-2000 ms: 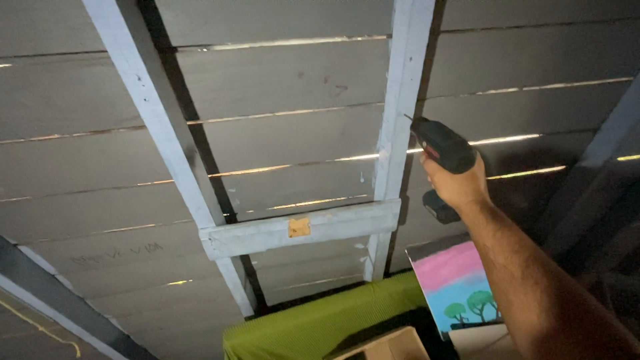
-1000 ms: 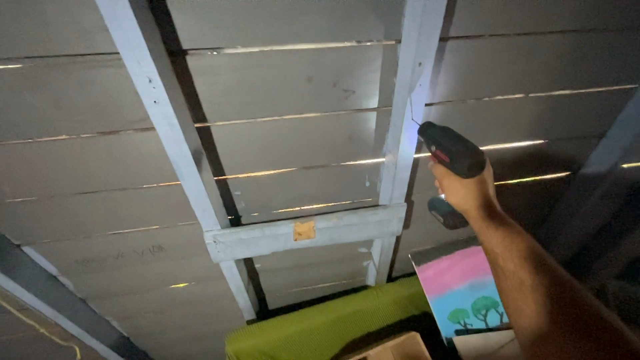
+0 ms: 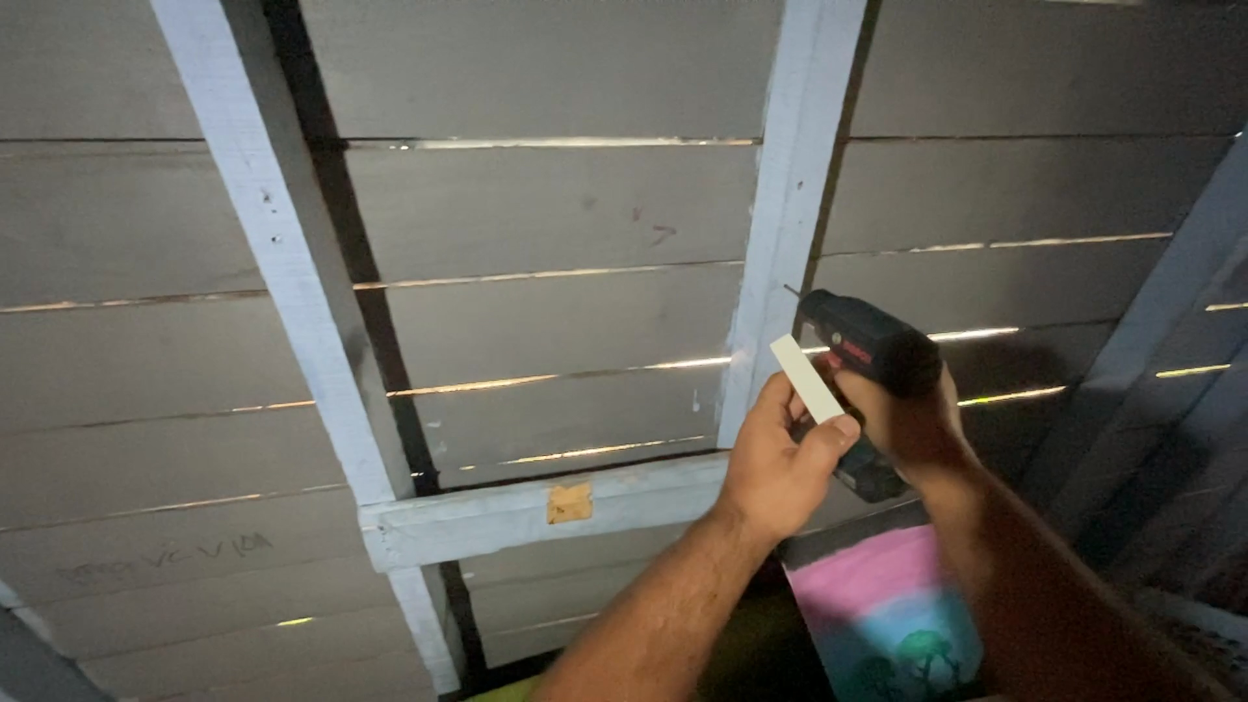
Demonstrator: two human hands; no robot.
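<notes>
My right hand [image 3: 902,414] grips a black Bosch cordless drill [image 3: 868,341] by its handle, the thin bit pointing up and left beside the light blue wooden stud [image 3: 785,195]. Whether the bit touches the wood, I cannot tell. My left hand [image 3: 785,463] pinches a short, flat, off-white strip [image 3: 806,378] between thumb and fingers. That strip slants just left of the drill and covers part of its front. The drill's battery base [image 3: 871,475] shows below, behind my left thumb.
A second light blue stud [image 3: 283,253] runs down the left. A crosspiece [image 3: 634,497] bearing a small tan patch [image 3: 569,503] joins the studs. Grey wall boards [image 3: 546,205] show bright gaps. Below my hands stands a painting [image 3: 877,604] with trees; green material [image 3: 512,690] lies at the bottom edge.
My left hand has come into view with the off-white strip. The drill, near the stud throughout, has come away from its earlier spot and sits lower beside the wood.
</notes>
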